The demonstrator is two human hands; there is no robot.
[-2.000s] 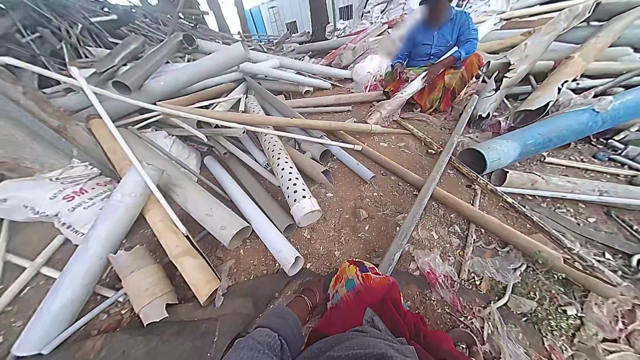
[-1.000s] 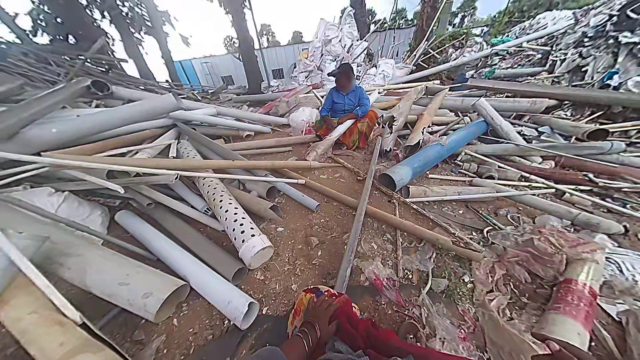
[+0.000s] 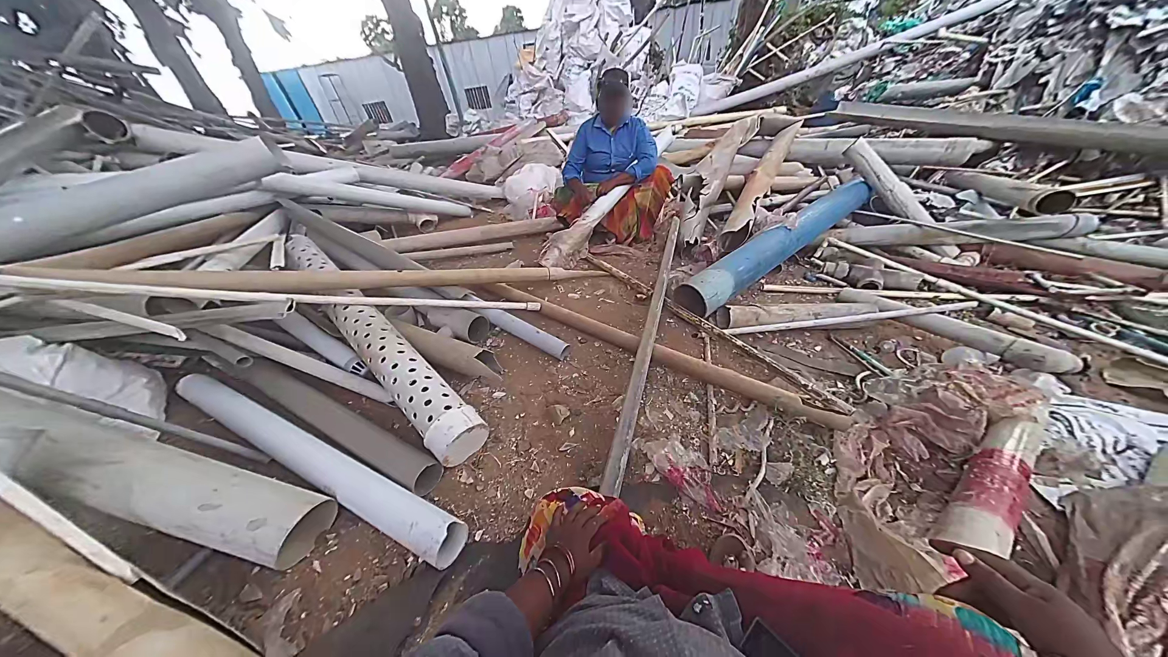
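Note:
My left hand (image 3: 573, 538), with bangles at the wrist, rests on the colourful cloth over my knee (image 3: 547, 520) at the bottom middle and holds no object. At the lower right, my right hand (image 3: 1008, 593) is at the near end of a cream pipe with a red band (image 3: 990, 484); its fingers touch or nearly touch the pipe's rim, and whether they grip it cannot be told. Crumpled plastic film (image 3: 881, 493) lies beside that pipe. A long narrow grey strip (image 3: 643, 365) runs from near my knee toward the seated person.
A person in a blue shirt (image 3: 610, 151) sits ahead, holding a whitish pipe (image 3: 593, 219). Piled pipes lie left, including a perforated pipe (image 3: 383, 338) and a pale blue-grey pipe (image 3: 319, 465). A blue pipe (image 3: 776, 246) lies right of centre. A long brown pipe (image 3: 675, 356) crosses the ground.
The view has swung up and to the right. My right hand now shows at the banded pipe's near end. My left hand stays on the cloth over my knee, as one second ago.

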